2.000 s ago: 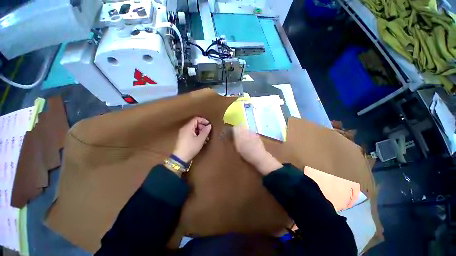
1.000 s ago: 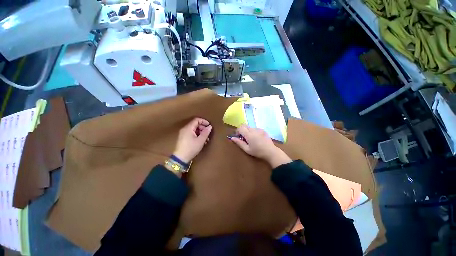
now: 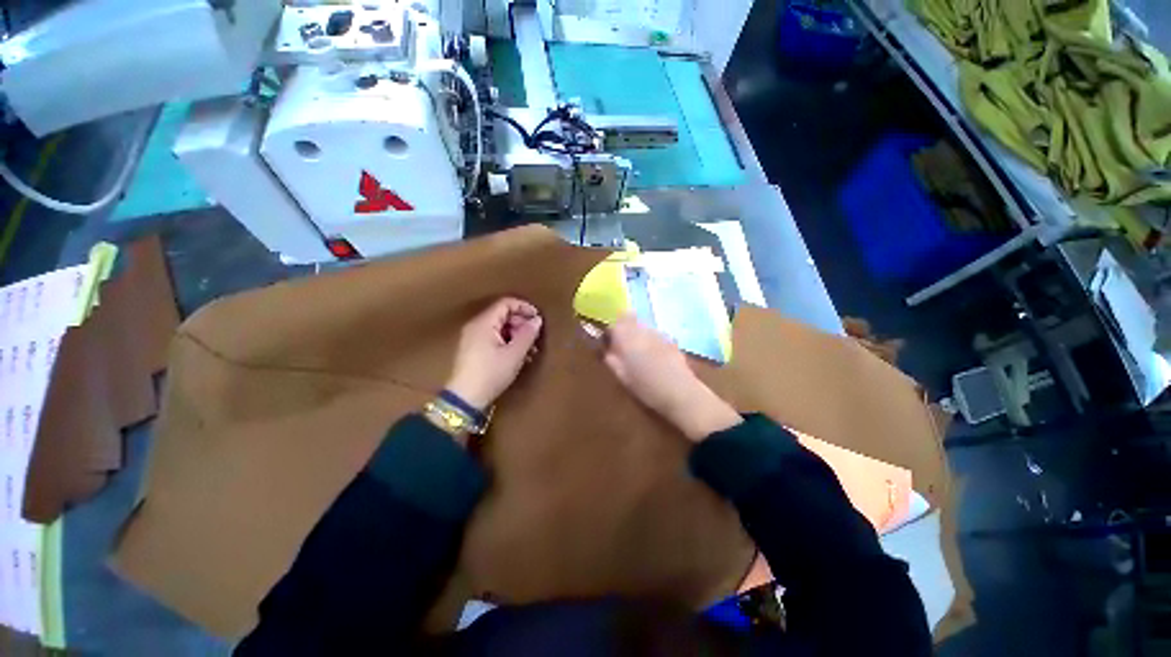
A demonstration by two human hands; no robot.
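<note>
A large brown garment panel (image 3: 321,436) with a seam line covers the table in front of me. My left hand (image 3: 496,349) rests on it with thumb and fingertips pinched together; a fine thread end between them is too small to make out. My right hand (image 3: 649,372) is just right of it, fingers closed around small metal thread snips (image 3: 592,330), whose tip points left. A yellow template flap (image 3: 601,293) lies over the cloth just above my right hand, beside the white template (image 3: 681,302).
The machine head (image 3: 366,167) and clamp arm (image 3: 559,182) stand behind the panel. Brown pocket pieces (image 3: 103,385) lie on printed paper (image 3: 19,398) at left. An orange sheet (image 3: 854,481) lies at right under my sleeve. Blue bin (image 3: 912,212) and olive-yellow garments (image 3: 1053,90) are at upper right.
My right hand with the snips has moved slightly up and left towards the yellow flap since a second ago. My left hand stays pinched in place. The view has shifted slightly.
</note>
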